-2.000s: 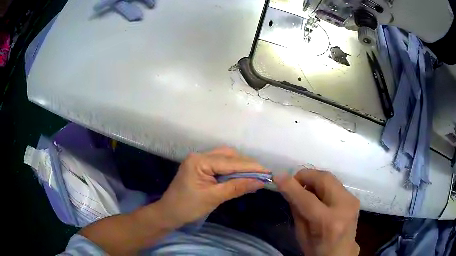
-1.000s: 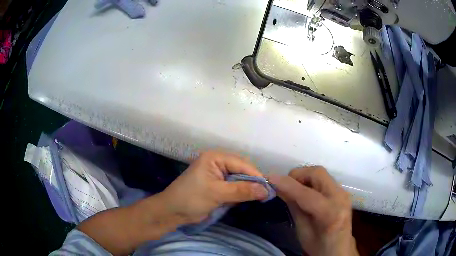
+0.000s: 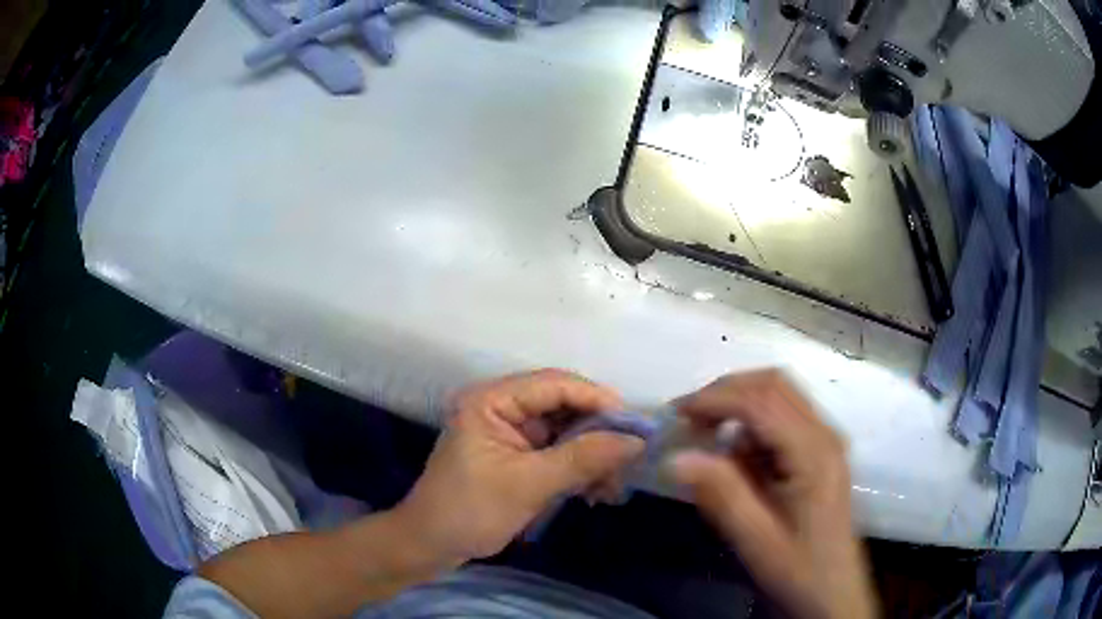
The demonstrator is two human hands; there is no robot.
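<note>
My left hand (image 3: 508,466) holds a narrow blue-grey strap (image 3: 614,426) between thumb and fingers, over the table's front edge. Part of the strap hangs below the hand. My right hand (image 3: 773,478) is close beside the strap's end, blurred, with thumb and fingers near each other; whether it grips the strap cannot be told.
The white sewing table (image 3: 399,242) has the machine's needle plate (image 3: 713,103) at upper right. Black thread snips (image 3: 922,242) lie beside flat blue strips (image 3: 997,278). Finished-looking straps (image 3: 320,55) lie at upper left. A purple container (image 3: 163,484) with white wrapped material is at lower left.
The view has shifted, so more straps show at the top. The strap has bunched between the fingers, and my right hand's fingers have lifted and spread somewhat.
</note>
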